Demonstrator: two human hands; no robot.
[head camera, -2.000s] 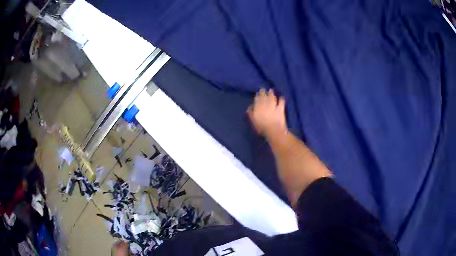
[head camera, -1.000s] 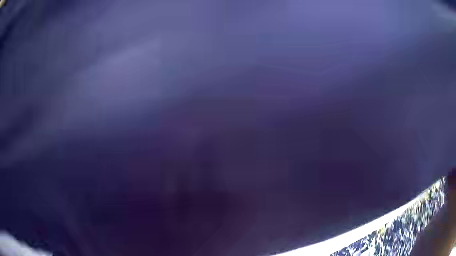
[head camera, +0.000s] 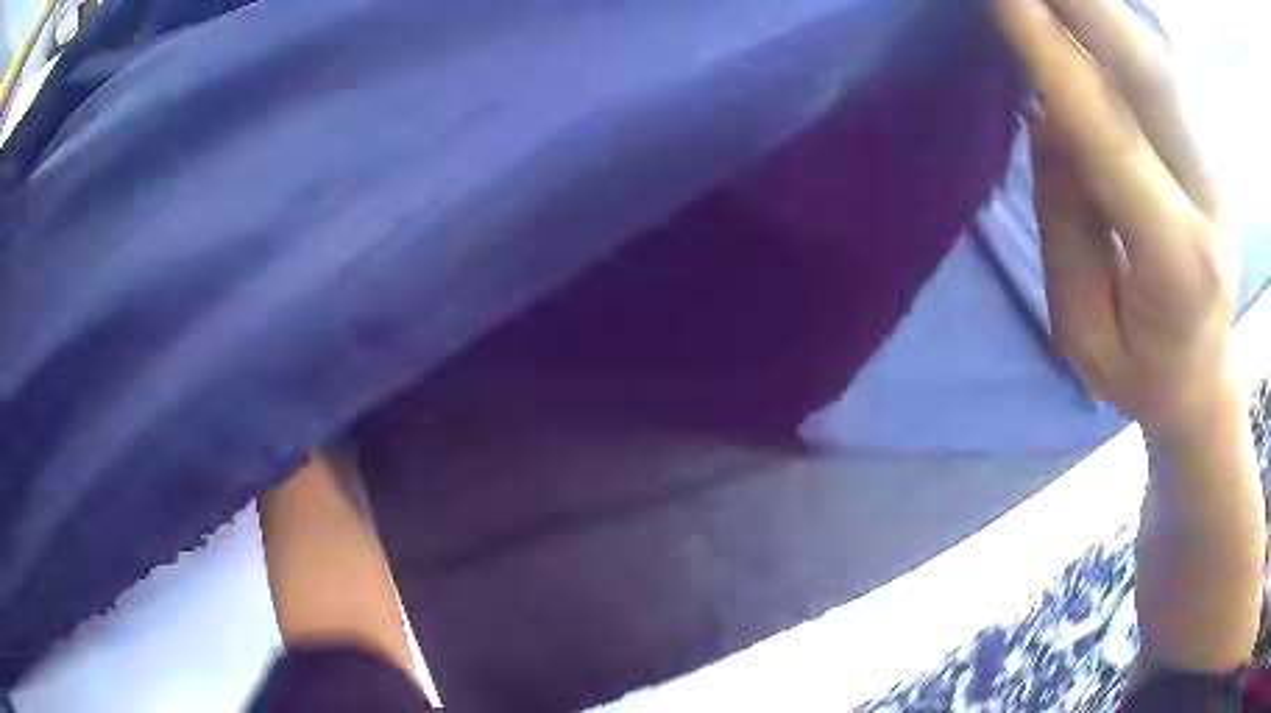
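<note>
A navy fabric ply (head camera: 460, 181) is lifted and spans the upper view, its underside dark purple. My right hand (head camera: 1143, 223) is raised at the upper right with its fingers on the corner of this ply. My left hand is hidden under the ply at the lower left; only the wrist and forearm show below the cloth edge. The fabric lay (head camera: 655, 543) lies flat below, dark grey-navy. A lighter blue piece of cloth (head camera: 948, 362) shows beyond the lifted edge, near my right wrist.
The white table edge (head camera: 892, 627) curves along the lower right. A white area (head camera: 167, 627) shows at the lower left. Dark and white scraps (head camera: 1059, 613) lie beyond the table edge at the lower right.
The view has swung away from the rail and white table strip. The ply, blurred across the view a second ago, is now held up at its corner by my right hand.
</note>
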